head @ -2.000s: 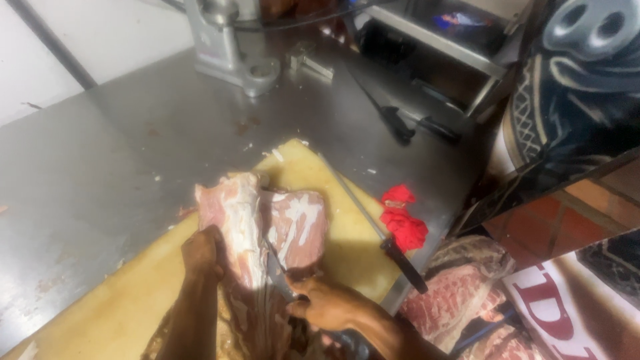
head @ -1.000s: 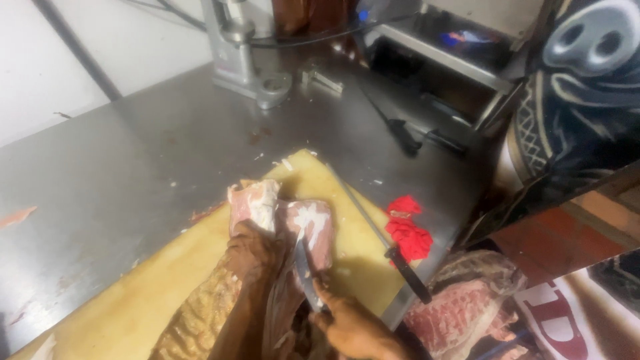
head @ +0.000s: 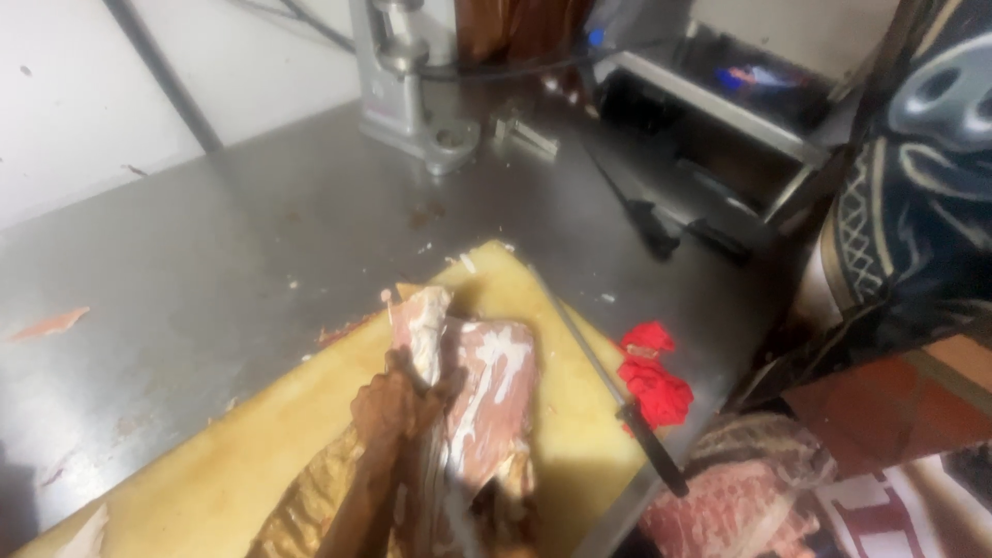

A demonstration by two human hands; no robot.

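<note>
A large piece of raw meat [head: 492, 387] with white fat lies on a yellowed cutting board [head: 263, 418]. My left hand [head: 399, 399] grips a pale, fatty flap [head: 418, 329] on its left side. My right hand [head: 515, 550] is barely seen at the bottom edge, near a blurred knife blade [head: 463, 519] low on the meat; its grasp is hidden. Wrinkled yellowish skin or fat [head: 306, 496] hangs beside my left forearm. A sharpening steel with a black handle [head: 655, 449] rests along the board's right side.
A red cloth [head: 655, 380] lies right of the board. Black-handled knives [head: 655, 229] rest farther back on the metal table [head: 256, 240], near a metal machine stand [head: 418, 116] and a small metal part [head: 527, 136]. More raw meat [head: 728, 496] is at the lower right.
My right hand and the knife have moved down the meat toward the bottom edge of the view. My left hand still holds the flap.
</note>
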